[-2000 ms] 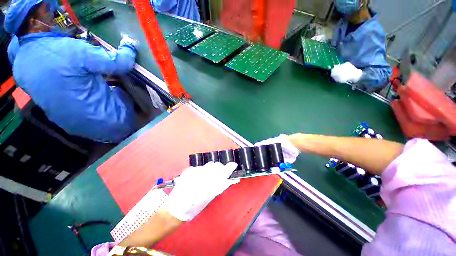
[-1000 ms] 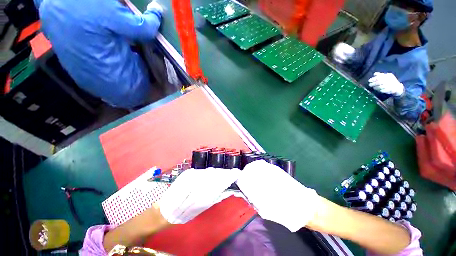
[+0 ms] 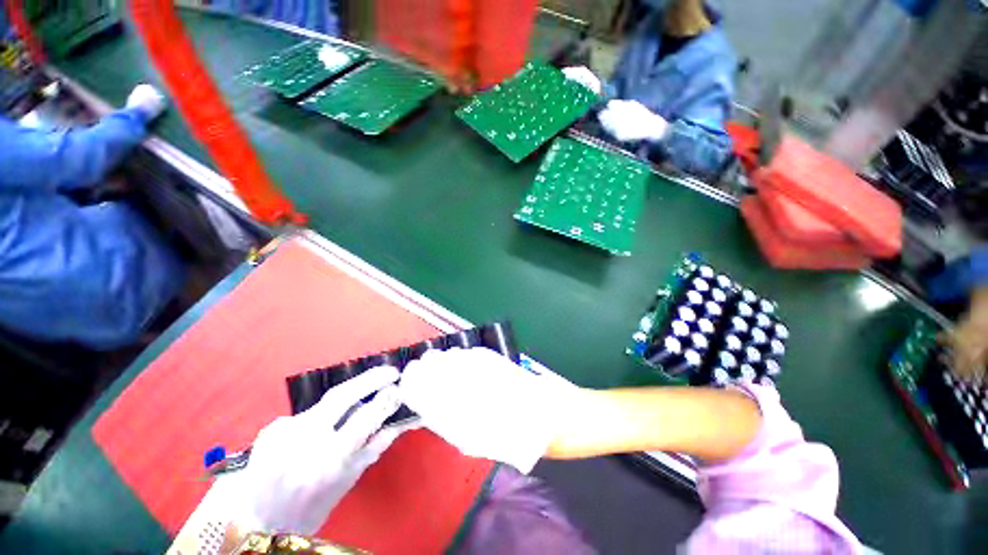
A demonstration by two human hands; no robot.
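Observation:
A circuit board with a row of black electrolytic capacitors [image 3: 314, 382] is held on edge over the red bench mat [image 3: 249, 336]. My left hand [image 3: 314, 455], in a white glove, grips the board from its near left side, fingers against the capacitors. My right hand [image 3: 477, 407], also gloved, lies over the right part of the board and touches the left fingers. Its fingertips are partly hidden, and it seems to hold the board too. A blue component [image 3: 215, 457] shows at the board's left end. Only a scrap of the label sheet [image 3: 212, 539] shows under my left wrist.
On the green conveyor [image 3: 433, 239] beyond the mat lie green boards [image 3: 585, 195] and a capacitor board [image 3: 720, 325]. A person across the line handles another board [image 3: 528, 111]. Red pads [image 3: 829, 206] lie at the far side. A red hanging strip [image 3: 211, 108] stands left. Another person's hand [image 3: 964, 347] is right.
My hands and the board appear further left in the picture as the view shifts. The person across the line now holds a board. The side cutters and yellow tub have left the view.

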